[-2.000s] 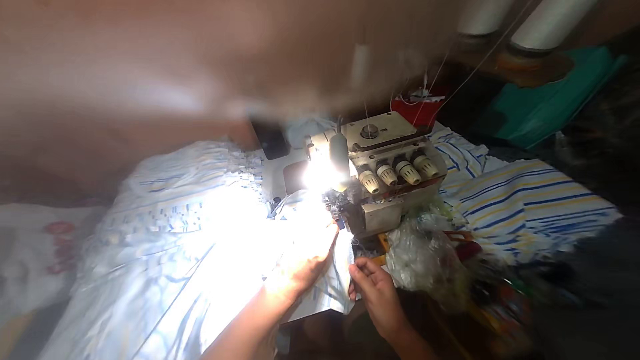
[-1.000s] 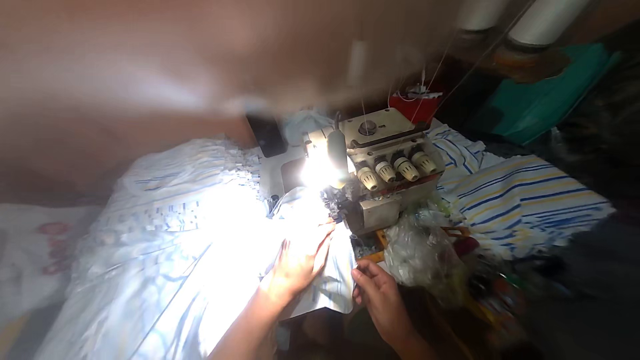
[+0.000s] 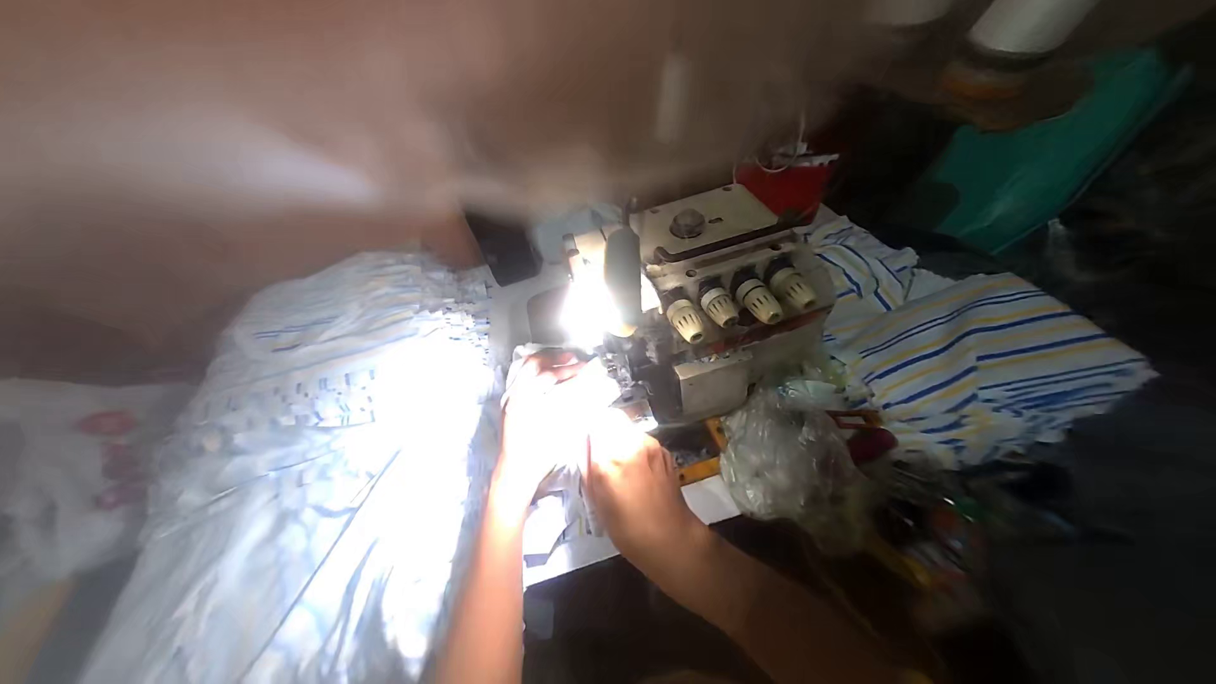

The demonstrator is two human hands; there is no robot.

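An overlock sewing machine point(image 3: 736, 285) with a row of cream tension dials stands in the middle, a glaring lamp at its needle area. My left hand point(image 3: 543, 404) is just left of the needle area, on white fabric washed out by the light; its fingers are hard to make out. Close beside it, my right hand point(image 3: 627, 470) has curled fingers on the same white striped fabric point(image 3: 570, 518), below the presser area. The glare hides the fingertips and whether either hand pinches the cloth.
A big heap of striped white fabric point(image 3: 313, 361) lies left. Folded striped cloth point(image 3: 988, 351) is on the right. A clear plastic bag point(image 3: 788, 456) sits by the machine's front right. Behind are a dark flat object point(image 3: 503, 249), a red container point(image 3: 784, 185) and thread cones point(image 3: 1031, 24).
My right hand has moved left and up, from the fabric's right edge to beside my left hand. My left hand has moved up and left of the needle area.
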